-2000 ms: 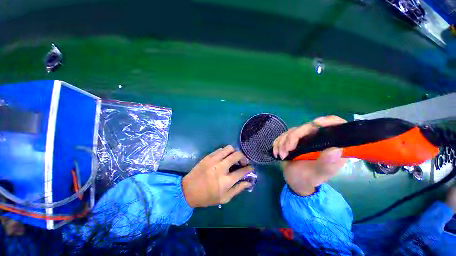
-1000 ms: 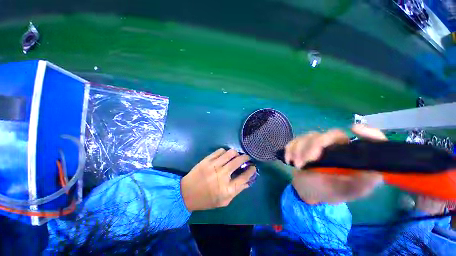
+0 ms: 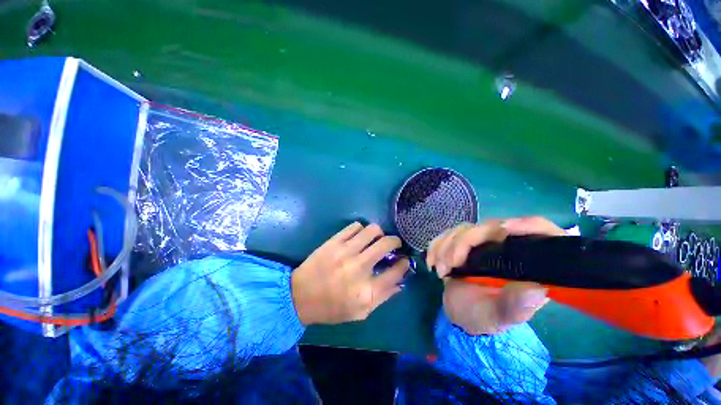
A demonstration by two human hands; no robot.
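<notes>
My left hand (image 3: 344, 277) holds a small dark round assembly (image 3: 389, 262), mostly hidden under its fingers, at the bench edge. My right hand (image 3: 494, 277) grips the orange and black electric screwdriver (image 3: 585, 277), which lies sideways with its cord end to the right. The fingertips of my right hand are near the lower rim of the screw dish (image 3: 436, 207), just right of the assembly; the driver bit is hard to make out. Dark small screws (image 3: 424, 187) cover the upper left part of the dish's dotted floor.
At left stand a blue box-shaped fixture (image 3: 99, 166) with tubes and a clear zip bag (image 3: 207, 178). Single small parts lie on the green belt, upper left (image 3: 39, 25) and upper right (image 3: 505, 86). A grey metal post (image 3: 656, 203) and metal rings (image 3: 696, 251) are at right.
Compared with one second ago, the screwdriver is more in view and my right hand is nearer the assembly. My left hand still holds the assembly. The camera view has shifted and tilted.
</notes>
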